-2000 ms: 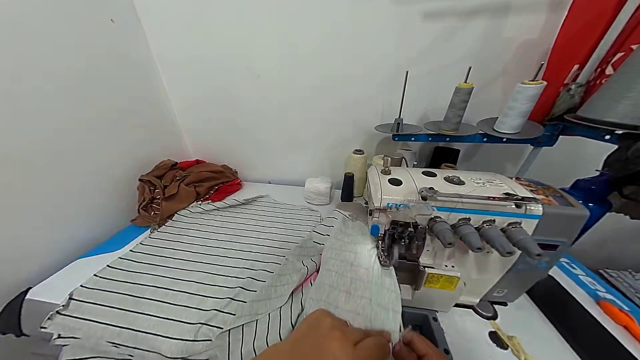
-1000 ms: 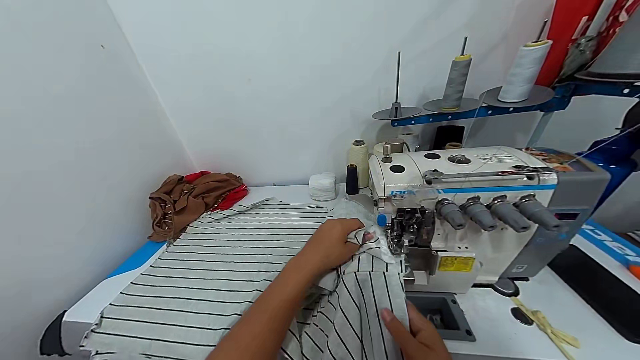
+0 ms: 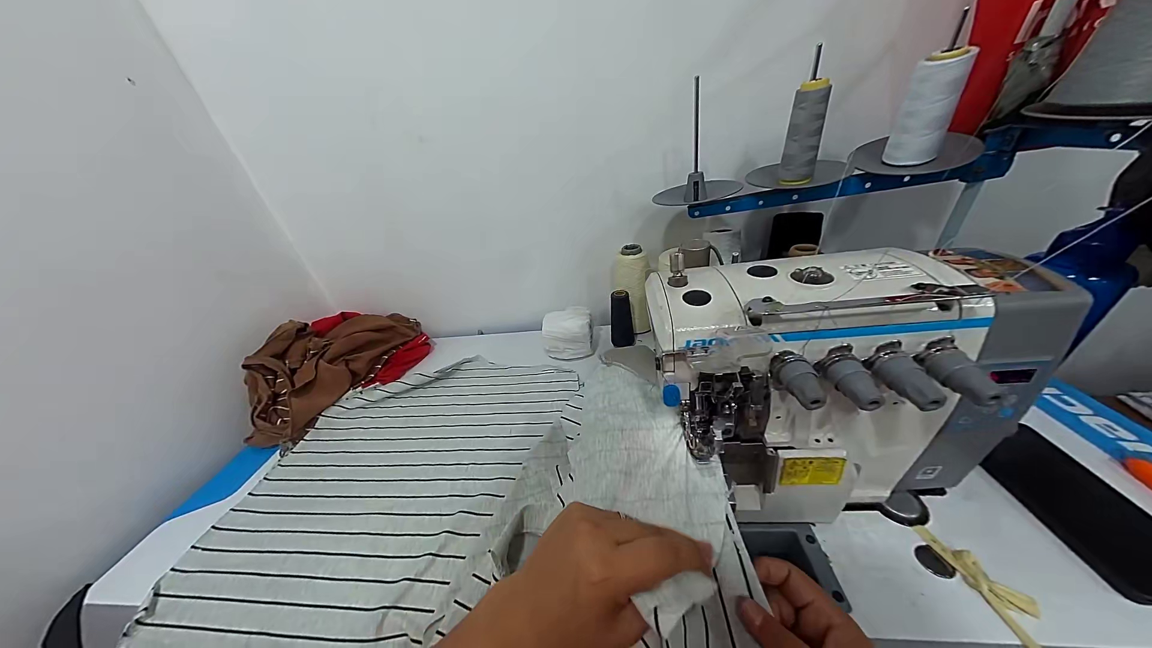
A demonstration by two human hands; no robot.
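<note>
Pale fabric with dark stripes (image 3: 360,522) spreads over the table left of a white overlock sewing machine (image 3: 846,315). One plain-looking layer runs up to the presser foot (image 3: 702,441), its right edge beside the needle area. My left hand (image 3: 603,576) pinches a fold of this fabric in front of the foot, thumb and fingers closed on it. Lower right, my right hand (image 3: 792,607) holds the fabric's right edge between thumb and fingers; part of that hand is cut off by the frame's bottom. The fabric under the foot is partly hidden by the machine.
Brown and red cloth (image 3: 333,369) lies bunched at the back left. Behind the fabric are a white roll (image 3: 567,333), a black thread spool (image 3: 622,318) and a cream cone (image 3: 633,286). Thread cones stand on a blue rack (image 3: 765,200). A yellowish strip (image 3: 981,580) lies at right.
From one second ago, my left hand has moved down, away from the machine's foot, and the fabric there now lies flatter. My right hand stays at the fabric's right edge.
</note>
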